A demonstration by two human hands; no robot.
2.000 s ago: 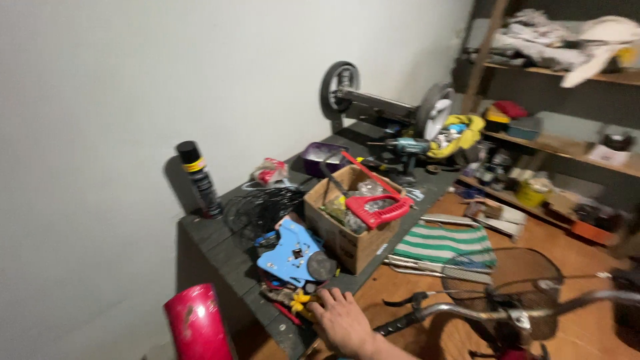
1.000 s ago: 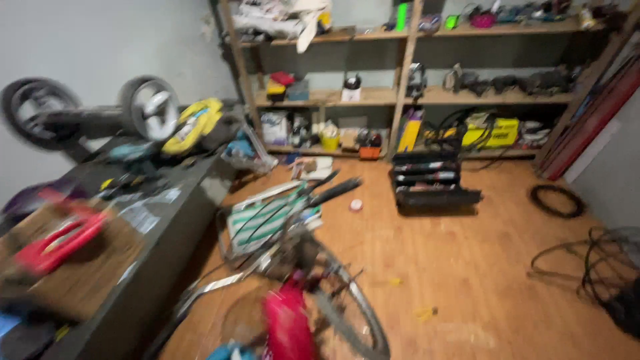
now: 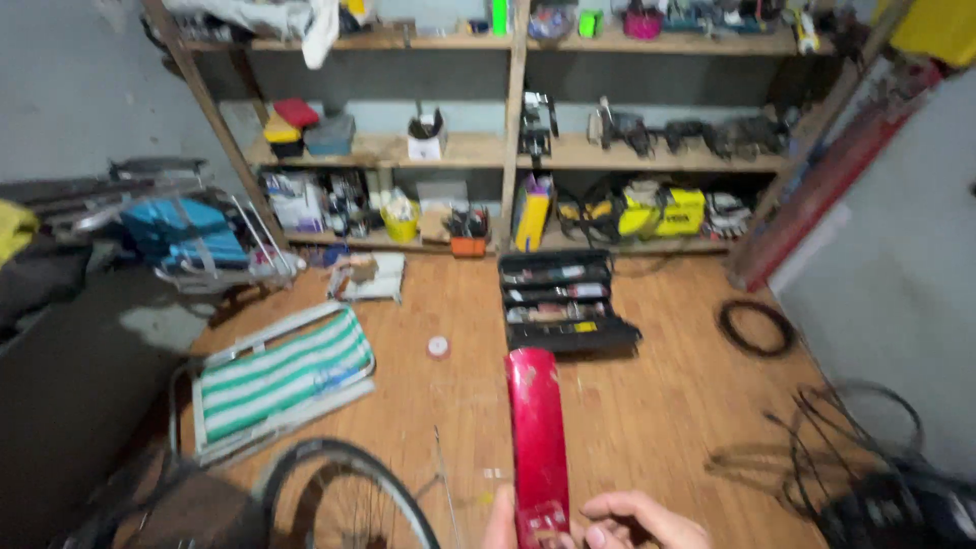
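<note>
A glossy red bicycle fender (image 3: 538, 442) stands upright at the bottom centre, its upper end pointing toward the shelves. Along its lower left edge, my left hand (image 3: 499, 522) grips it, mostly cut off by the frame. My right hand (image 3: 640, 522) is at the fender's lower right edge, fingers bent; whether it holds or only touches the fender is unclear. A bicycle wheel (image 3: 408, 499) is to the left of the hands.
An open black toolbox (image 3: 572, 335) lies on the wooden floor ahead. To the left is a green-and-white striped folding chair (image 3: 282, 377). Wooden shelves (image 3: 465, 150) with tools and boxes line the back. A black tire (image 3: 755, 328) and tangled cables (image 3: 808, 450) lie right.
The view has swung right, from the workbench to the shelves and floor. My hand, earlier at the bench's small items, is now beside the red fender, and both hands are in view.
</note>
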